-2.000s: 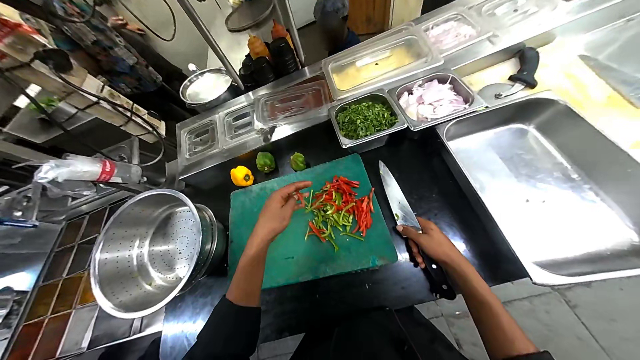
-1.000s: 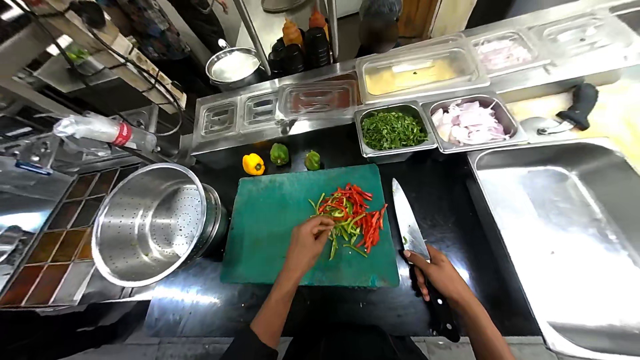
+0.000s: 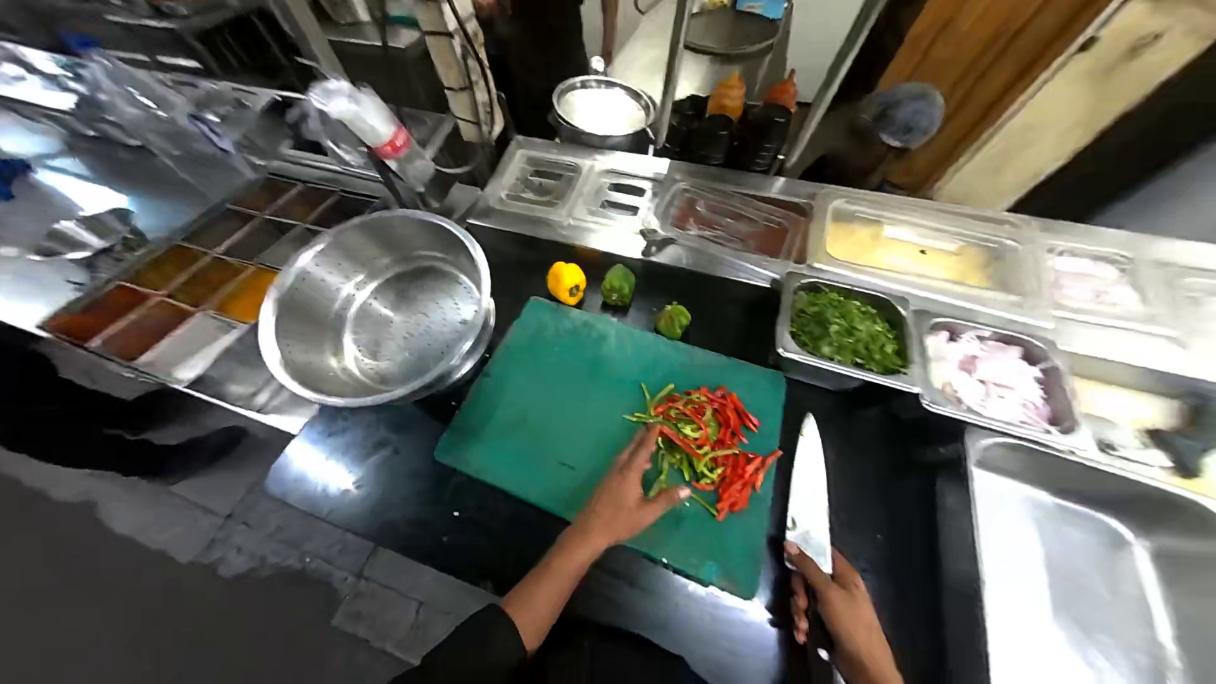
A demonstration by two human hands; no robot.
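Observation:
My left hand (image 3: 627, 494) rests at the left edge of a pile of red and green pepper strips (image 3: 708, 437), fingers apart, with no piece plainly held. The strips lie on the right part of a green cutting board (image 3: 541, 399). To the right of the board, my right hand (image 3: 836, 608) grips the handle of a chef's knife (image 3: 809, 484), its blade pointing away from me over the black counter. Beyond the board's far edge sit a yellow pepper (image 3: 566, 283) and two green pepper pieces, one at the middle (image 3: 617, 285) and one further right (image 3: 673, 321).
A steel pot with a perforated inner wall (image 3: 375, 304) stands left of the board, near a spice tray (image 3: 180, 294). Pans of chopped green herbs (image 3: 848, 330) and sliced onion (image 3: 993, 377) stand at the back right, above a large steel pan (image 3: 1092, 551). A person (image 3: 874, 133) is beyond the counter.
My left hand has moved from over the strips to their left side, its fingers more spread. The knife remains in my right hand. The view has turned left.

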